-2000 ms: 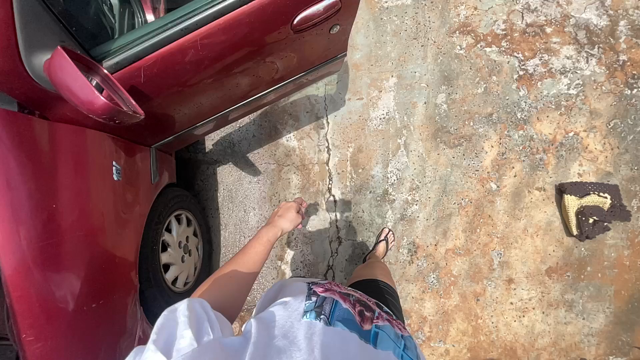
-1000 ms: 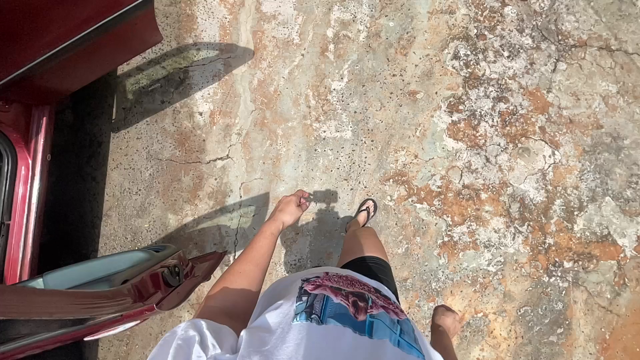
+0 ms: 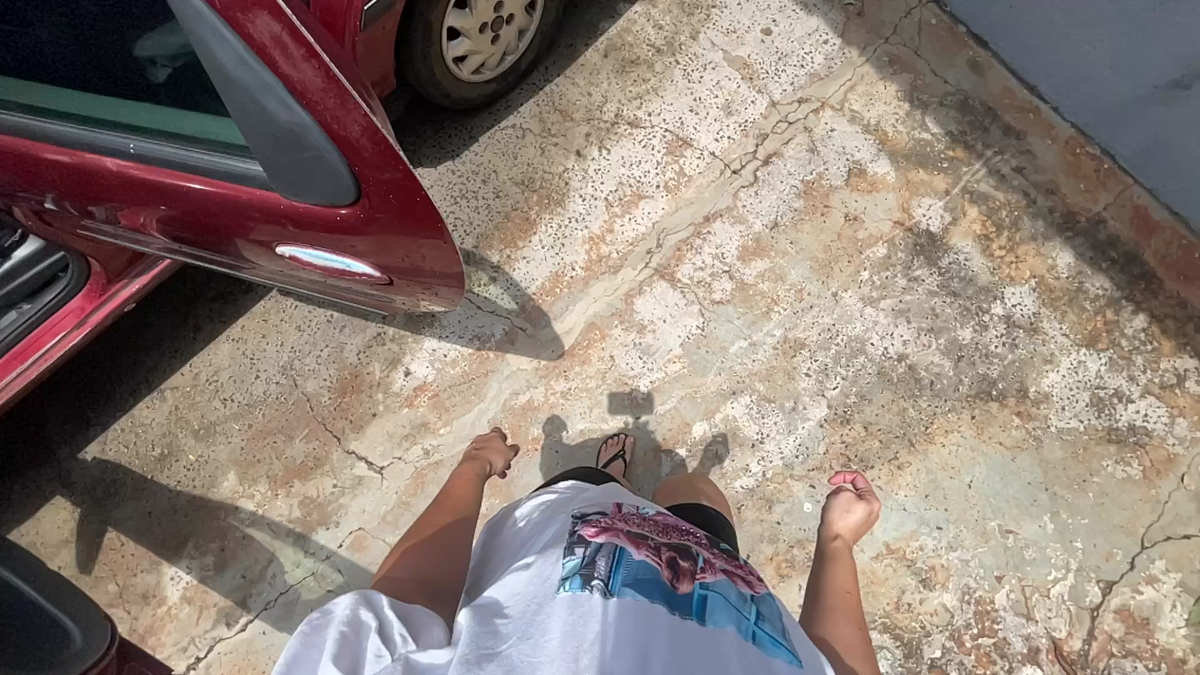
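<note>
My left hand [image 3: 491, 454] hangs low in front of my body, fingers loosely curled, with no object visible in it. The nearest thing to it is the open rear door [image 3: 375, 234] of a red car, above and to the left. My right hand [image 3: 849, 509] is out to the right over the concrete, its fingers curled in; nothing shows in it, though the inside of the palm is hidden. Between the hands are my white T-shirt [image 3: 525, 572] with a printed picture and one foot in a black flip-flop [image 3: 615, 455].
A car wheel [image 3: 483, 42] stands beyond the door. At lower left is the dark edge of another car part [image 3: 56, 609]. Cracked, stained concrete [image 3: 712, 309] runs to a grey wall [image 3: 1087, 75] at the upper right.
The view has moved a lot, along the car to the rear door and wheel. My right hand, partly seen at the lower edge one second ago, now shows fully with its forearm.
</note>
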